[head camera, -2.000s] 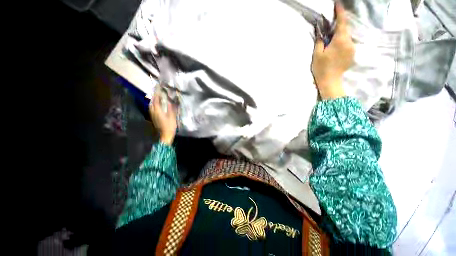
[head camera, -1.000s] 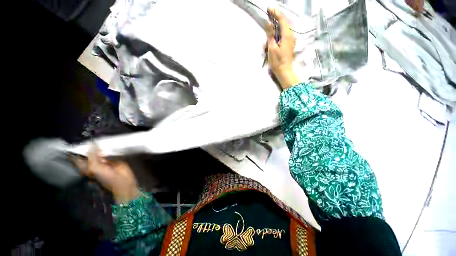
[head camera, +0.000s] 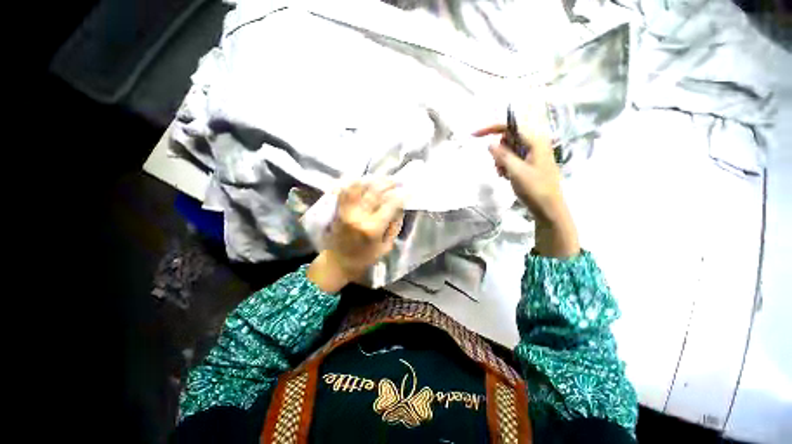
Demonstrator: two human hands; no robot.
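A large, crumpled off-white garment lies in front of me, glaring white in its middle. My left hand is closed on a fold of the garment near its front edge; the cloth under the fingers is partly hidden. My right hand is to the right, over the cloth, with the index finger pointing left. It holds dark thread snips in the palm, only partly visible. Whether the snips touch the cloth I cannot tell.
The white worktable shows dark lines at the right. More pale garments lie at the upper right. A pale board edge sticks out at the left above a dark floor, where a small tangle of thread waste shows.
My left hand has moved from the far left, where it held out a strip of cloth, back to the garment's front edge. My right hand has moved right and down, off its earlier spot.
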